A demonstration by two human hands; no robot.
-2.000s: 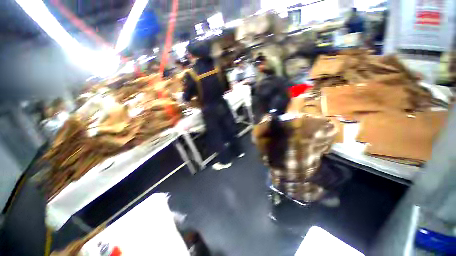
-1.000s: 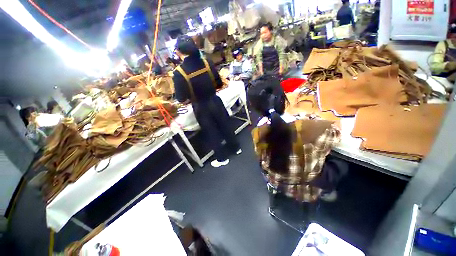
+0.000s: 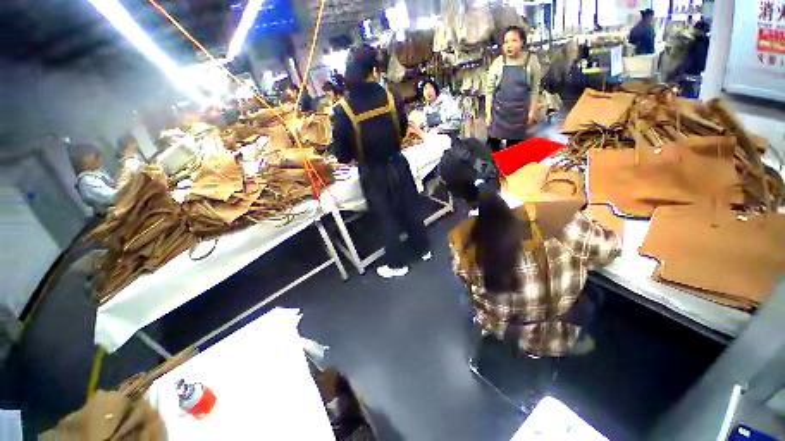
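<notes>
Neither of my hands is in view. Nearest in front of me is a white-covered table [image 3: 258, 379] at the bottom left. A small red can with a metallic top [image 3: 196, 400] stands on it. A brown soft pile with strips [image 3: 108, 419] lies at the table's left side, cut off by the bottom edge. Part of a white seat or tray-like surface [image 3: 555, 422] shows at the bottom centre right; its kind is hard to tell.
A long white table [image 3: 129, 319] on the left bears heaped brown bags [image 3: 142, 224]. A person in plaid [image 3: 534, 276] sits at the right table with brown panels [image 3: 663, 172]. A person in dark clothes [image 3: 379, 155] stands mid-aisle. Dark floor [image 3: 387, 336] lies between.
The view has swung and sharpened, so more of the near table, the red can and the brown pile beside it shows. The standing person in an apron at the back appears more upright and clearer.
</notes>
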